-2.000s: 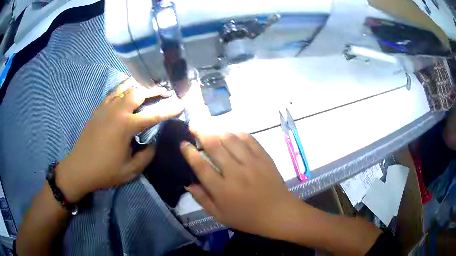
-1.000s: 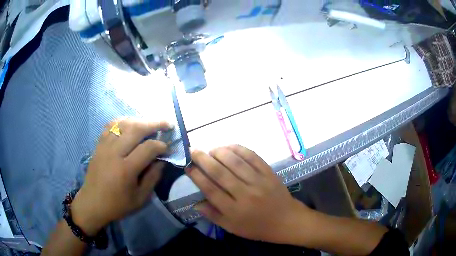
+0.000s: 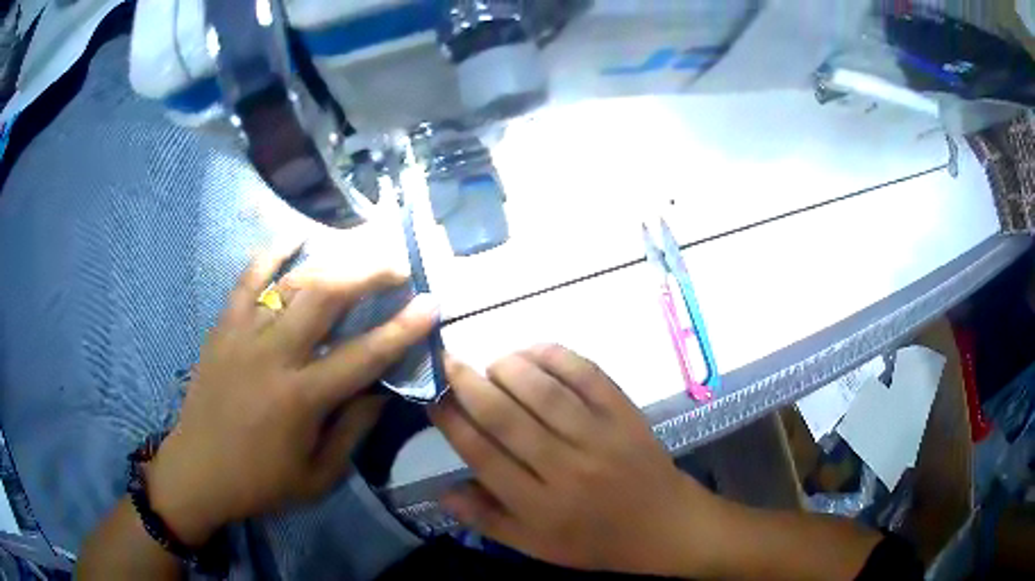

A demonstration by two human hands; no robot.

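Observation:
The grey-blue ribbed garment panel [image 3: 102, 250] covers the left of the machine bed. A narrow dark folded edge [image 3: 417, 255] runs from under the presser foot [image 3: 392, 182] towards me. My left hand [image 3: 284, 375] presses on the panel, its index fingertip on the dark edge. My right hand [image 3: 556, 454] holds the lower end of that edge at its fingertips; the thumb is hidden. A black fabric section [image 3: 397, 431] shows between the hands. The needle is lost in glare.
The white machine head [image 3: 375, 45] spans the top. Pink and light-blue thread snips [image 3: 687, 318] lie right of the needle on the bed. A ruled tape [image 3: 772, 400] lines the front edge. An open cardboard box [image 3: 942, 431] with papers stands below right.
Since two seconds ago, the bunched black fabric at the fingers has given way to a straight dark edge. Since one second ago, my left index finger has moved onto that edge.

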